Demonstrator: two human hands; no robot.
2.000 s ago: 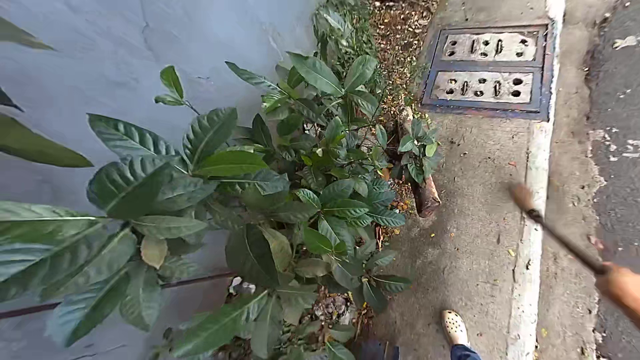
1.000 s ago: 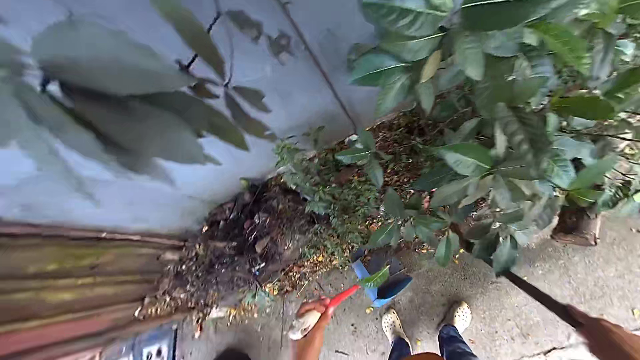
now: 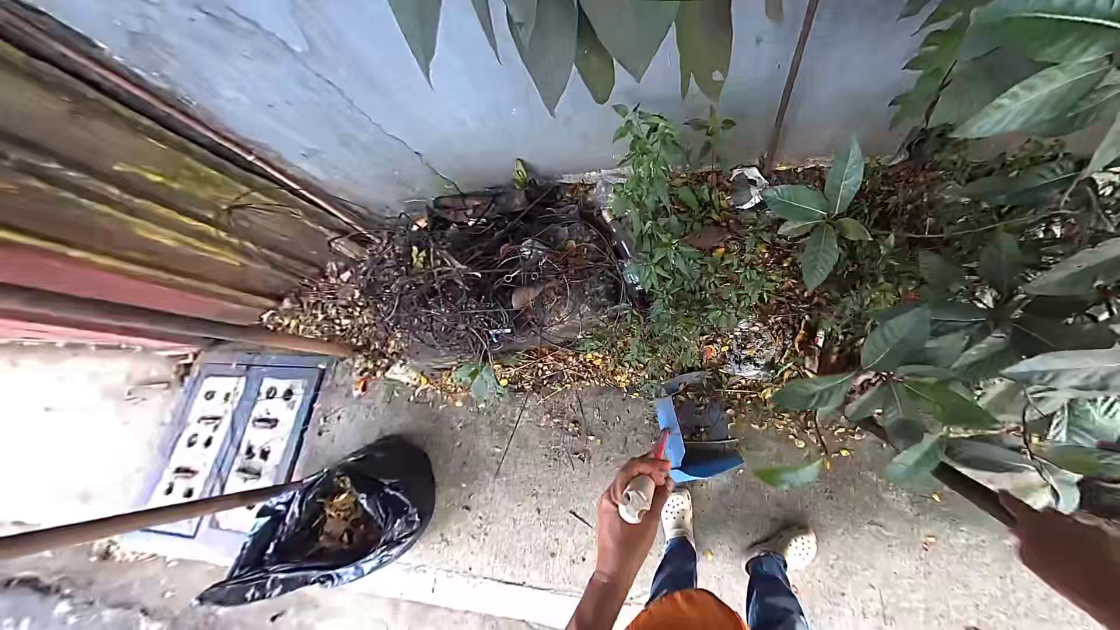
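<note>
My left hand (image 3: 632, 499) is closed around the handle of a blue dustpan (image 3: 672, 437) with a red neck; a pale cap or wrap shows at the grip's end. The dustpan rests by the dry leaves at the bed's edge, in front of my feet. At the right, my right hand (image 3: 1072, 547) grips a long dark wooden handle (image 3: 976, 494), which runs up and left beneath the large leaves. Its far end is hidden by the foliage.
A black plastic bag (image 3: 411, 481) holding dry leaves stands at lower left, with a wooden pole (image 3: 157, 516) across it. Behind it lies a metal-framed drain cover (image 3: 271, 429). Tangled twigs (image 3: 490, 280) and green weeds (image 3: 656, 227) line the painted wall (image 3: 490, 96). Broad-leaved branches (image 3: 980, 394) overhang the right side.
The view has swung far to the left since two seconds ago, bringing the black bag into sight. The dustpan stays in my left hand since one second ago.
</note>
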